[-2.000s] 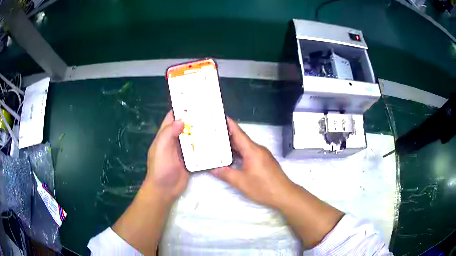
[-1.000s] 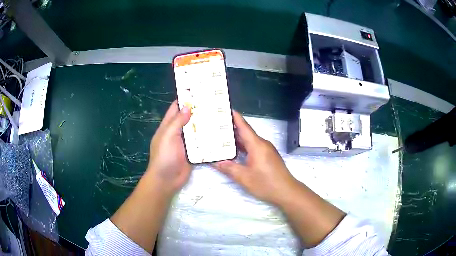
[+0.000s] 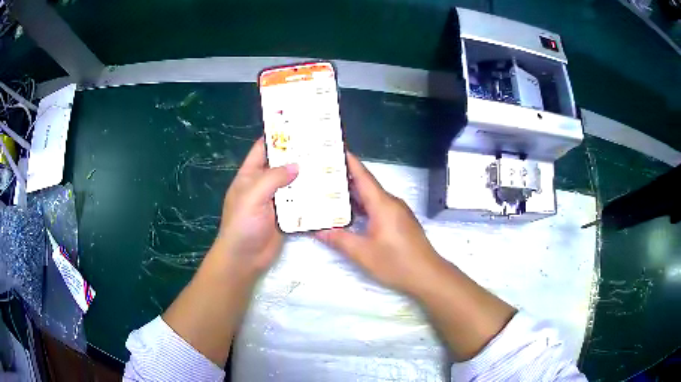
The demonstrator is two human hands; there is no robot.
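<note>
A smartphone [image 3: 308,142] is held upright in front of me. Its bright screen shows a white page with an orange top bar and a small yellow-orange picture. My left hand [image 3: 254,205] holds its left edge, with the thumb over the lower middle of the screen. My right hand [image 3: 384,231] holds the lower right edge, with the thumb at the bottom corner. The fingers behind the phone are hidden.
A grey-white screw feeder [image 3: 515,127] stands at the right. A black tool [image 3: 642,200] points in from the right edge. A whitish sheet [image 3: 336,313] lies under my forearms. A white box [image 3: 51,142], cables and plastic bags [image 3: 63,224] lie at the left.
My left thumb has moved from the left side of the screen to lower and further in. The whole view has shifted, with the bench and feeder sitting higher in the picture.
</note>
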